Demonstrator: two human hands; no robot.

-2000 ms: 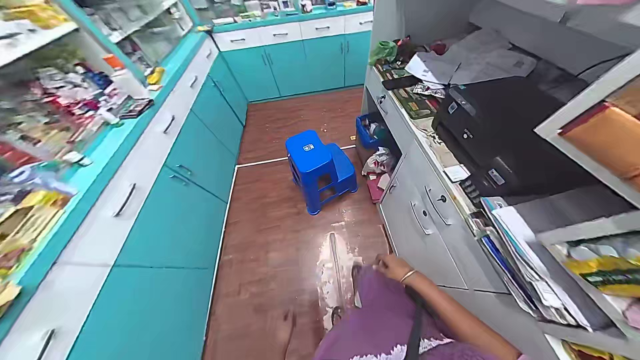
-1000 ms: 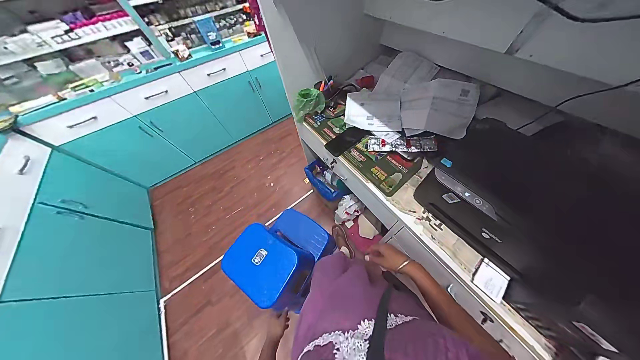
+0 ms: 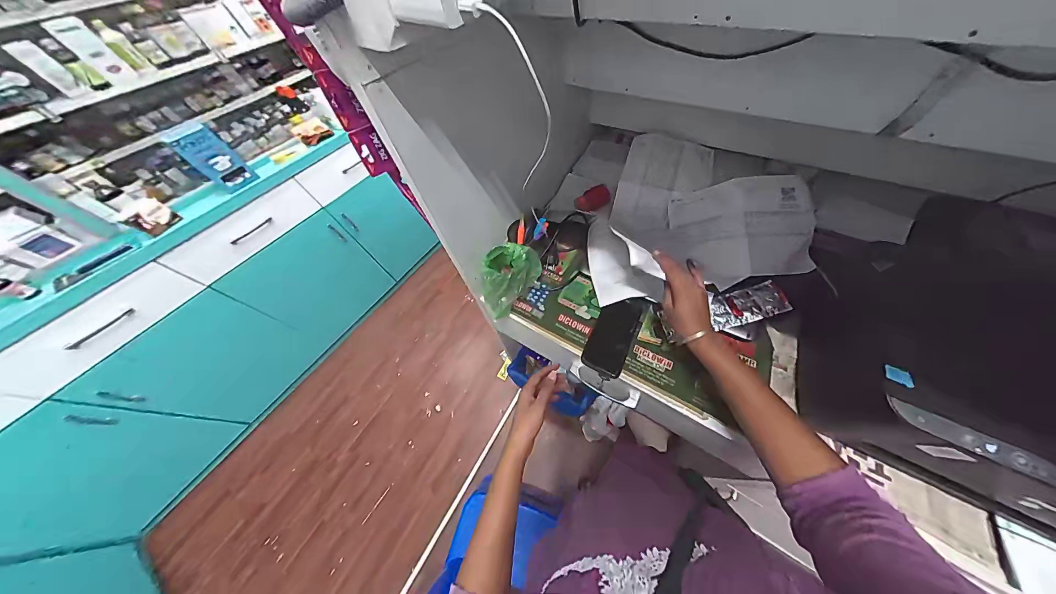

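My right hand [image 3: 686,301], with a bangle at the wrist, is at a white paper sheet [image 3: 619,262] on the desk, its fingers on the sheet's right edge. More printed sheets [image 3: 742,219] lie behind it. Just below the paper a black smartphone [image 3: 613,337] rests on the green printed desk mat [image 3: 685,375]. A silver foil packet [image 3: 752,305] lies right of my hand. My left hand [image 3: 538,396] hovers before the desk's front edge, near the blue bin [image 3: 569,400], holding nothing that I can see.
A black printer [image 3: 932,330] fills the desk's right side. A green plastic bag [image 3: 509,276] hangs at the left corner, beside pens. Below stands a blue plastic stool [image 3: 503,536] on the wooden floor [image 3: 330,445]. Teal cabinets [image 3: 206,330] run along the left. A white cable [image 3: 540,99] hangs above.
The view has swung toward the desk. My right hand has moved forward from in front of my body onto the papers. My left hand has come up from low by the stool.
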